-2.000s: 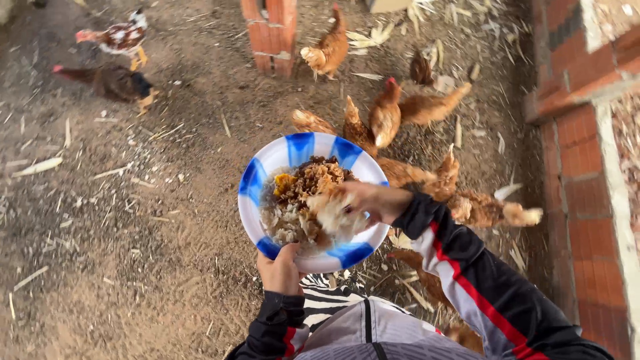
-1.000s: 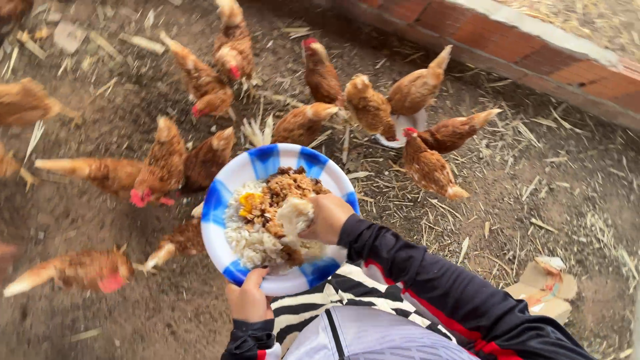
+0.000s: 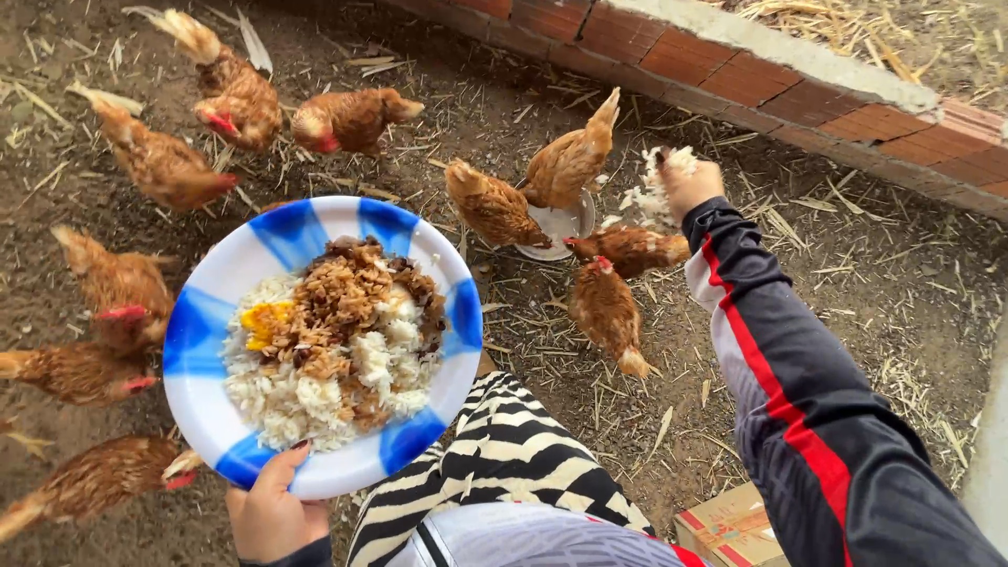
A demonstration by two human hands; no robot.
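Observation:
My left hand (image 3: 276, 508) grips the lower rim of a blue-and-white plate (image 3: 193, 335), its thumb over the edge. On the plate lie white rice (image 3: 303, 402), brownish rice with beans (image 3: 339, 295) and a yellow piece of food (image 3: 266, 323). Out to the right, my right hand (image 3: 691, 185) is around some white rice, and loose rice (image 3: 650, 193) is in the air beside its fingers. Just left of that hand, brown hens (image 3: 571, 161) gather at a shallow metal bowl (image 3: 561, 228) on the ground.
Several more brown hens (image 3: 161, 161) peck on the left. A low brick wall (image 3: 756, 79) crosses the upper right. Straw lies on the dirt ground (image 3: 598, 417). A cardboard box (image 3: 732, 528) stands near my right side at the bottom.
My right hand has moved from over the plate out to the right, with rice in it. The plate stays in my left hand. The view has turned toward the hens and the wall.

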